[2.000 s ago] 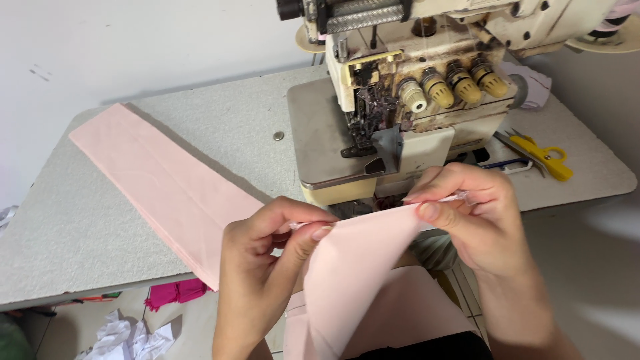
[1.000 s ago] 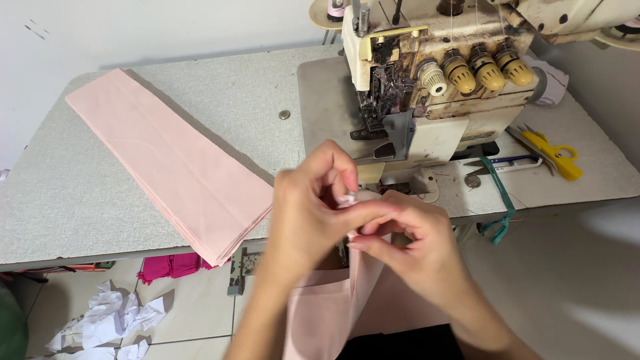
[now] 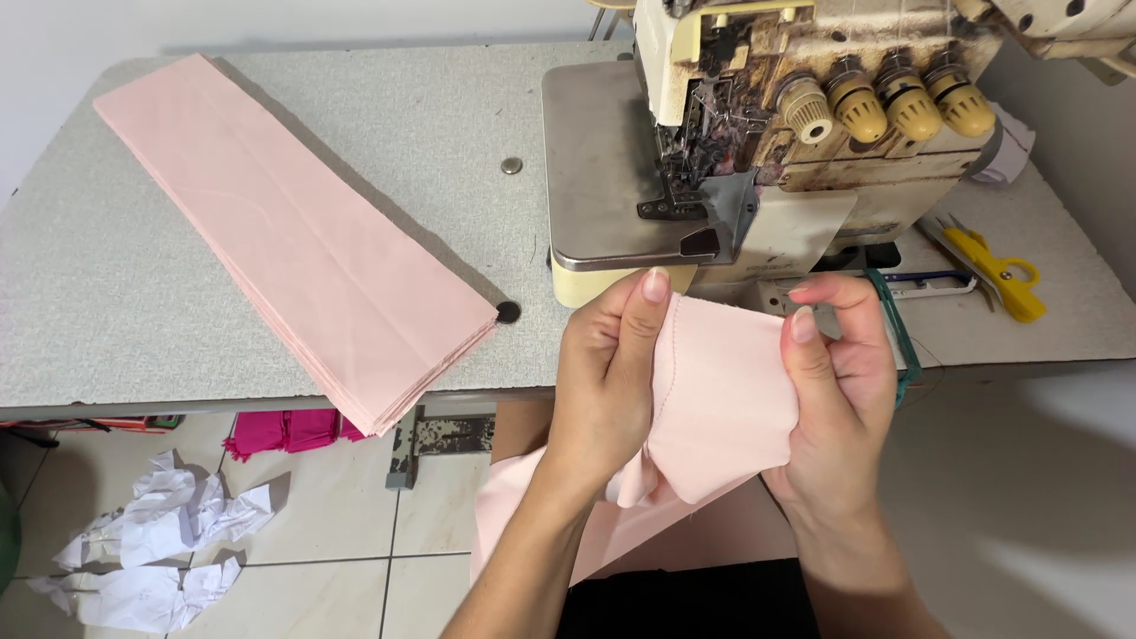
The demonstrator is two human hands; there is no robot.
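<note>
Between my two hands a pink fabric piece (image 3: pixel 728 390) is spread, with a stitched seam running down its left side. My left hand (image 3: pixel 612 382) pinches it by the seam, thumb on top. At the upper right edge my right hand (image 3: pixel 834 382) grips it between thumb and fingers. More pink fabric hangs over my lap below. Just beyond my hands stands an overlock sewing machine (image 3: pixel 799 177) with its metal plate (image 3: pixel 595 169) and presser foot (image 3: pixel 670 209). A stack of folded pink fabric strips (image 3: pixel 293 240) lies on the table to the left.
Yellow thread snips (image 3: pixel 998 271) and a teal band (image 3: pixel 898 342) lie right of the machine. Small round discs (image 3: pixel 511 166) rest on the table (image 3: pixel 444 106). Crumpled white scraps (image 3: pixel 169 515) are on the tiled floor, and magenta fabric (image 3: pixel 288 432) shows below the table edge.
My hands were close together on the bunched fabric one second ago; now they are apart with the piece spread between them. The view has shifted somewhat since the first frame.
</note>
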